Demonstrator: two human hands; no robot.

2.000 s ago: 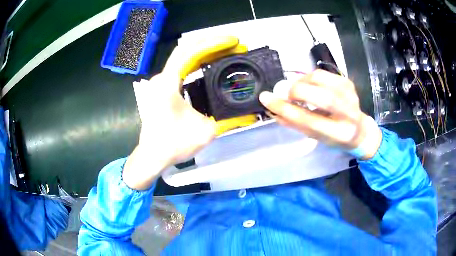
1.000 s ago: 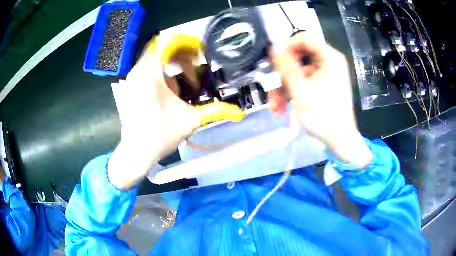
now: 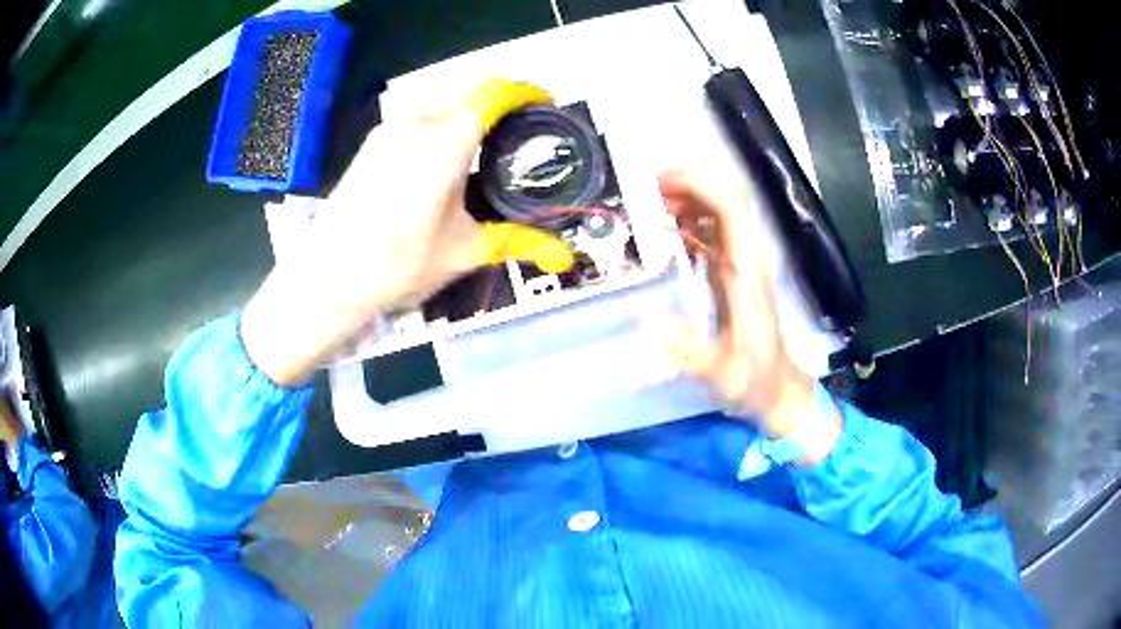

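A round black module (image 3: 542, 167) with a glossy ringed face sits at the upper part of a white housing (image 3: 541, 381). My left hand (image 3: 400, 215), with yellow finger cots, grips the module, thumb below and fingers above. Thin red wires (image 3: 588, 216) and white parts lie just below the module. My right hand (image 3: 738, 307) is blurred at the housing's right side; whether its fingers hold anything is unclear. A black electric screwdriver (image 3: 787, 197) lies on the white mat (image 3: 652, 62), right of the housing.
A blue screw bin (image 3: 273, 105) stands at the upper left on the dark green bench. A clear module tray (image 3: 916, 148) with round black modules and trailing wires is at the right. Another person's blue sleeve (image 3: 49, 528) shows at the lower left edge.
The raised module is now lower, within the housing, with my left hand around it. My right hand has moved down and away from it. The whole screwdriver now shows.
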